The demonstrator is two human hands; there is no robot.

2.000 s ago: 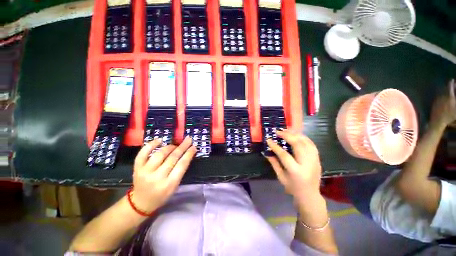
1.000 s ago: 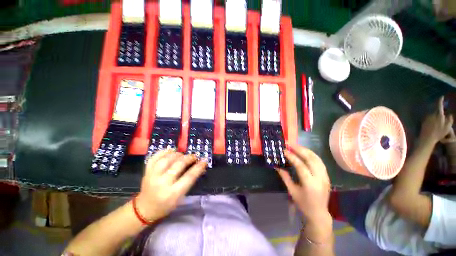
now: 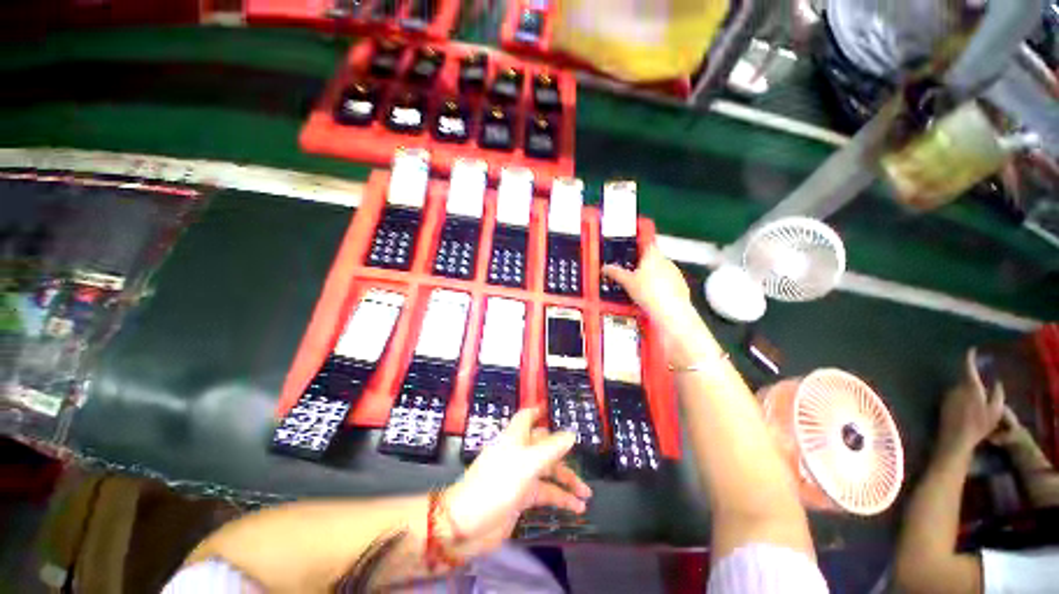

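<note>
Open flip phones lie in two rows in a red-orange tray [image 3: 348, 279]. Most main displays glow white; one front-row phone [image 3: 566, 338], second from right, has a dark screen. My right hand [image 3: 653, 284] is at the back row's rightmost phone [image 3: 619, 211], thumb over its keypad and fingers apart at its right edge; the phone rests in its pocket. My left hand [image 3: 517, 473] is open and empty at the front edge, its fingertips by the lower keypads of the third and fourth front phones. The front-left phone [image 3: 343, 377] lies slanted, keypad over the tray's edge.
Another red tray [image 3: 319, 130] of closed dark phones stands behind on the green belt. A white fan [image 3: 794, 258], a small dark block [image 3: 764, 353] and a pink fan [image 3: 848, 439] are at right. Another person's hands [image 3: 973, 406] are at far right. A dark printed panel [image 3: 70, 290] is at left.
My right hand has moved from the front-right phone up to the back-right phone. My left hand has shifted right and its fingers have spread. The view has tilted up, showing the rear tray.
</note>
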